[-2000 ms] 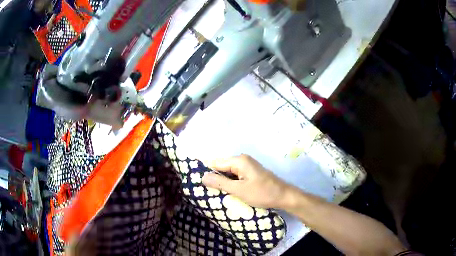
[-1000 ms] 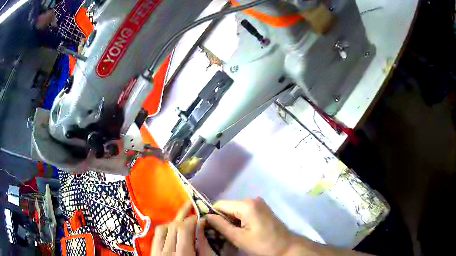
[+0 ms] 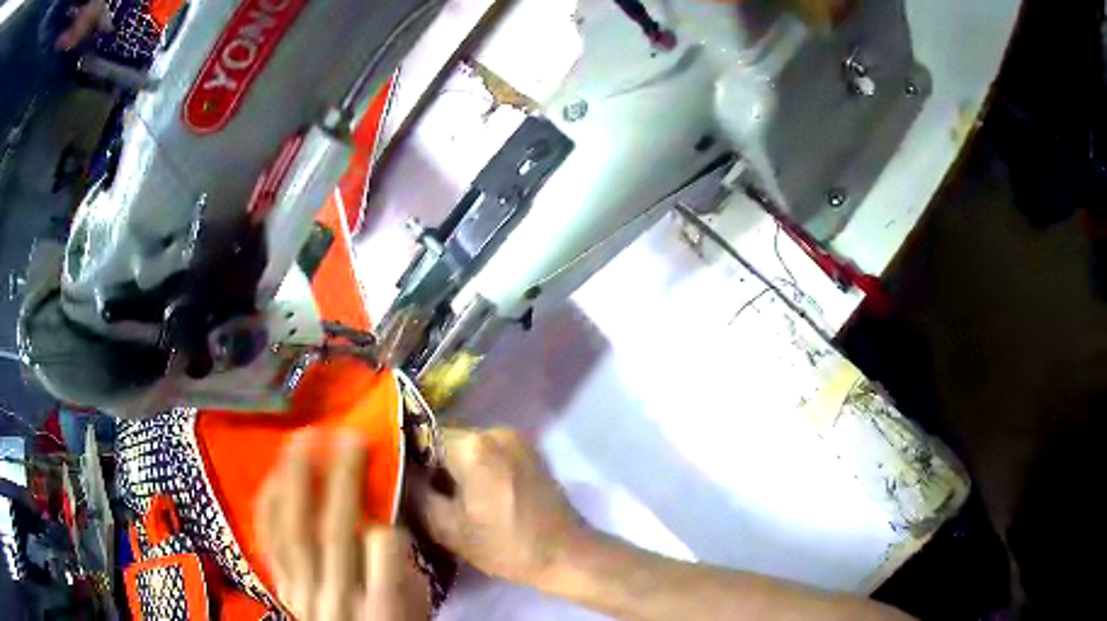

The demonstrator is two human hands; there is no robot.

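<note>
The orange strip [image 3: 231, 455] lies under the head of the sewing machine [image 3: 134, 273], its pale edge running down from the presser foot [image 3: 364, 346]. The dark patterned fabric panel [image 3: 433, 573] shows only in small parts beneath and beside it. My left hand [image 3: 334, 528] is blurred and lies on the orange strip, fingers slightly spread. My right hand [image 3: 492, 503] is closed on the seam edge [image 3: 419, 419] just below the presser foot. Its fingertips are partly hidden by the fabric.
The narrow machine arm [image 3: 607, 158] crosses the white table [image 3: 680, 412], whose worn edge [image 3: 923, 485] lies at right. Patterned and orange cut pieces [image 3: 164, 588] lie at lower left. A red part [image 3: 850, 273] hangs near the machine base. A person's hand [image 3: 75, 24] shows at upper left.
The patterned panel was spread under my right hand at first; the orange strip now covers most of it. Both hands have come together and then moved left, my right hand nearer the presser foot.
</note>
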